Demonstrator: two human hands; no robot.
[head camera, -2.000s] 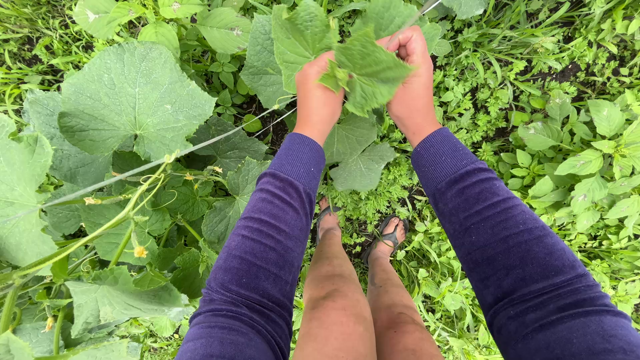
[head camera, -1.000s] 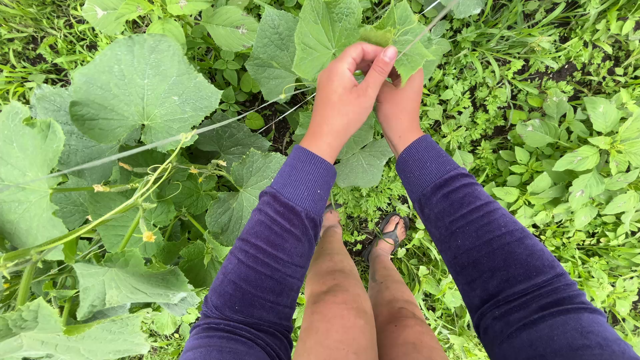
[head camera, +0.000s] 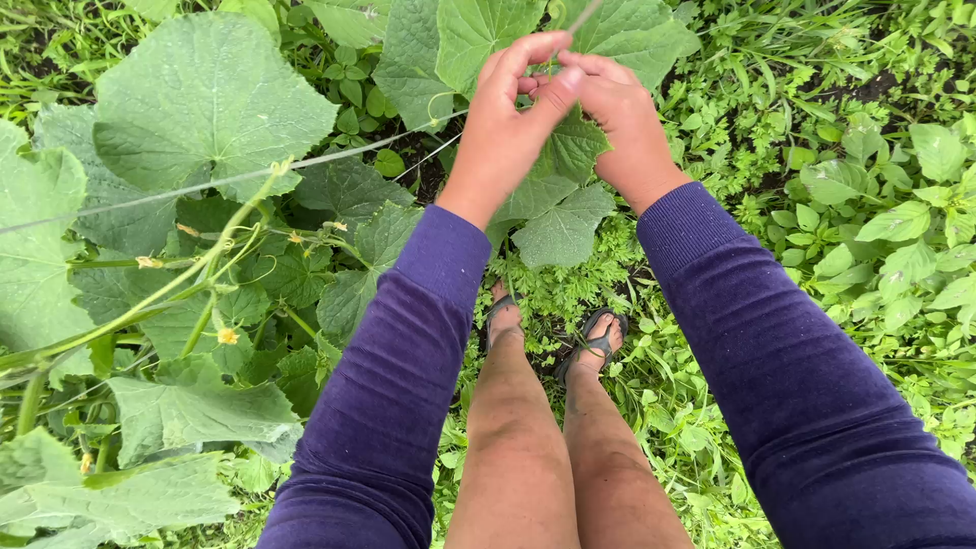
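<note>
My left hand (head camera: 507, 126) and my right hand (head camera: 621, 122) meet at a taut grey string (head camera: 328, 156) near the top. Fingers of both hands pinch around the string and a thin green tendril (head camera: 550, 65); exactly what each one grips is partly hidden by the fingers. Broad cucumber leaves (head camera: 488, 30) spread just behind the fingertips, and a smaller leaf (head camera: 572, 146) hangs under my hands. To the left, a cucumber vine (head camera: 152, 299) with curling tendrils and a small yellow flower (head camera: 227, 335) reaches up to the string.
Large cucumber leaves (head camera: 210, 103) crowd the left side. Low weeds (head camera: 900, 221) and grass cover the ground at the right. My feet in dark sandals (head camera: 598, 343) stand among small plants below my hands. A second thin string (head camera: 431, 156) runs behind my left wrist.
Two seconds ago my hands were apart around a raised leafy shoot; now their fingers are together at the string. The leaves there lie spread behind my hands.
</note>
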